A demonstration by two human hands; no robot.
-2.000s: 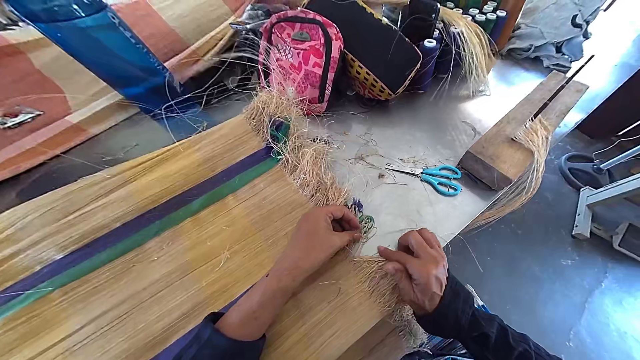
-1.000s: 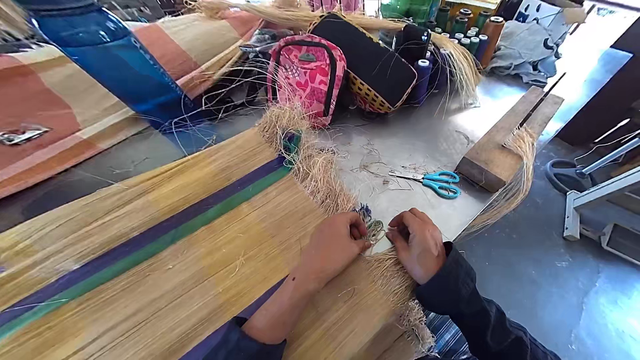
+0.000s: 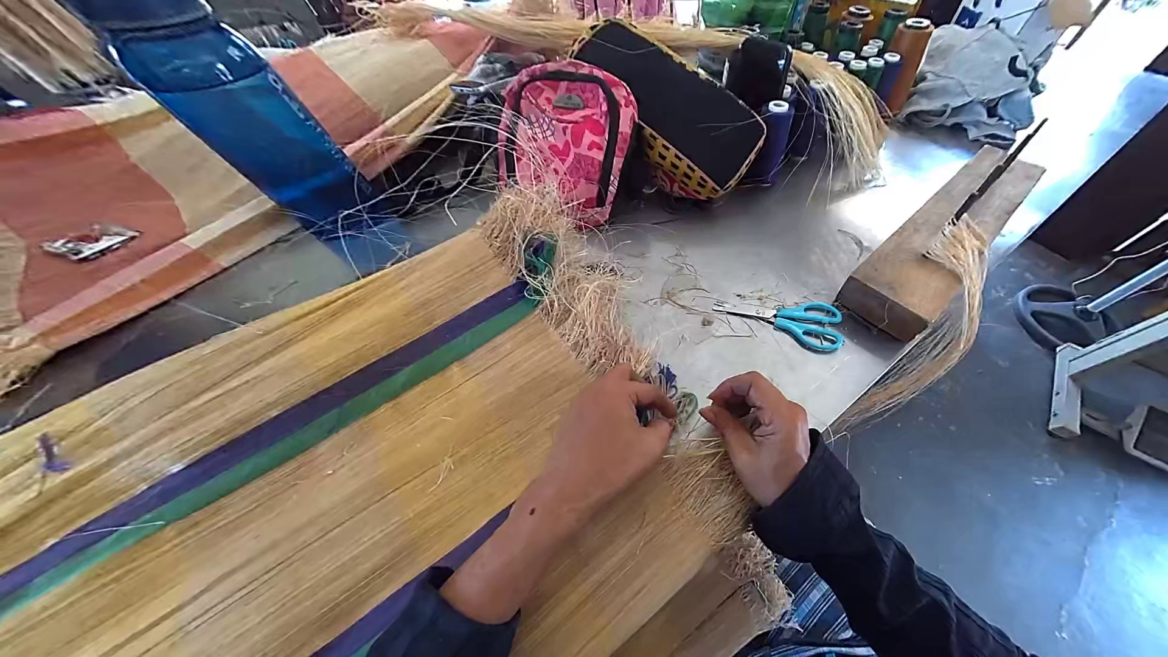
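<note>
A woven natural-fiber cloth (image 3: 438, 429) in yellow and tan, with purple and green stripes, spreads over the table under my left arm. Its cut end carries a frizzy fringe (image 3: 593, 310) with blue and green tufts in places. My left hand (image 3: 620, 420) pinches strands at this fringe beside a blue-green tuft (image 3: 686, 401). Just right of it, my right hand (image 3: 757, 429) has its thumb and fingertips together over the fringe; the fine strand between them is too thin to make out clearly. Scissors with turquoise handles (image 3: 809, 326) lie on the table beyond my hands.
A wooden block (image 3: 912, 265) with a fiber bundle (image 3: 967, 265) rests at the table's right edge. At the back are a pink pouch (image 3: 570, 137), a black case (image 3: 671, 100) and several thread spools (image 3: 858, 46). A blue bottle (image 3: 237, 119) stands left, near an orange striped cloth (image 3: 91, 182).
My hands have come closer together at the fringe since the earliest frame, and the right hand has turned. The scissors stay on the table. The view has shifted slightly.
</note>
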